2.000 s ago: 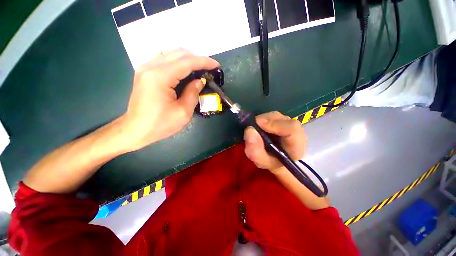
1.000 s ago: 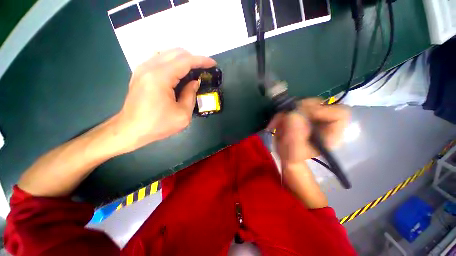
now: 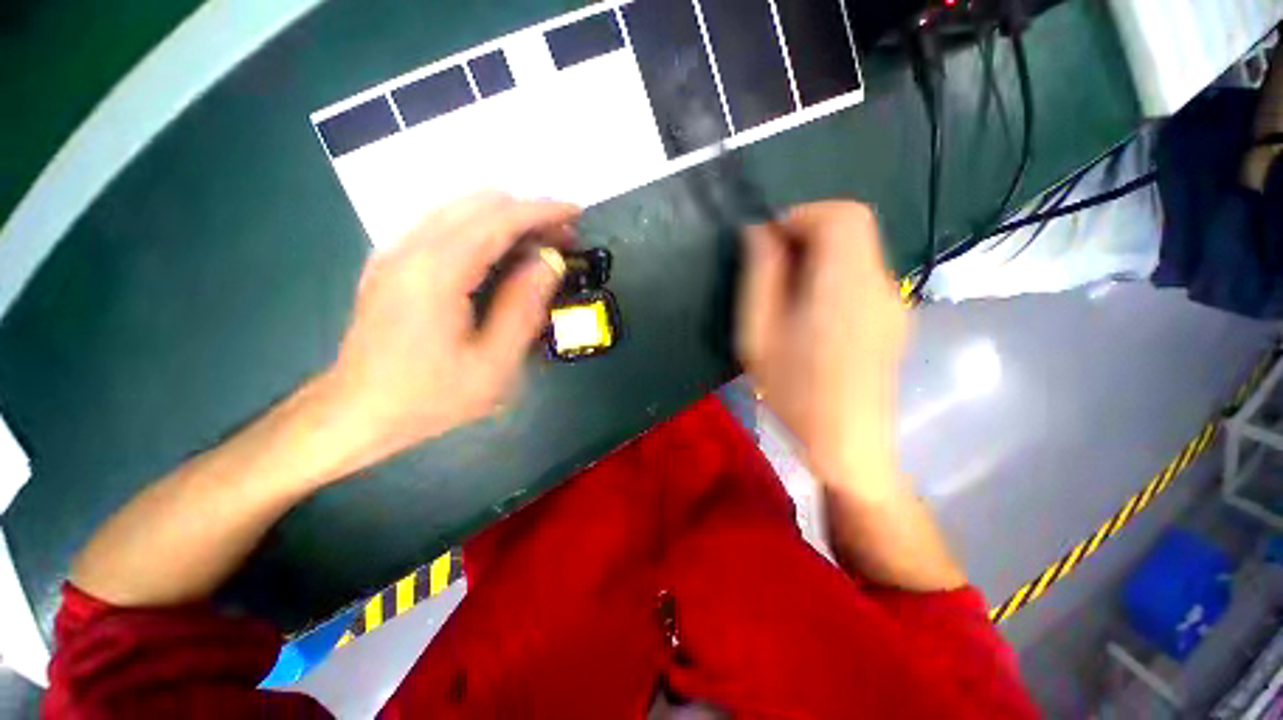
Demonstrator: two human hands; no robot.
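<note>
My left hand (image 3: pixel 429 324) holds the upper half of the small black open device housing (image 3: pixel 591 267) between thumb and fingers, which hide part of it. The other half lies just below with a white, yellow-edged battery (image 3: pixel 580 328) in it. My right hand (image 3: pixel 823 310) is blurred, right of the housing and above the green surface. Its fingertips are closed on thin dark tweezers (image 3: pixel 735 187), also blurred, which point up toward the adhesive sheet. The soldering iron is not visible.
A white liner (image 3: pixel 493 162) with black adhesive pads (image 3: pixel 749 63) lies beyond the hands. Black cables (image 3: pixel 934 169) hang from a dark box with red lights at the upper right. Hazard tape (image 3: pixel 408 594) edges the green work surface (image 3: pixel 183 310). Part of another person (image 3: pixel 1217 239) shows at the right.
The soldering iron has left my right hand and the view. My right hand has moved up and now grips the tweezers that lay on the sheet. My left hand still holds the housing.
</note>
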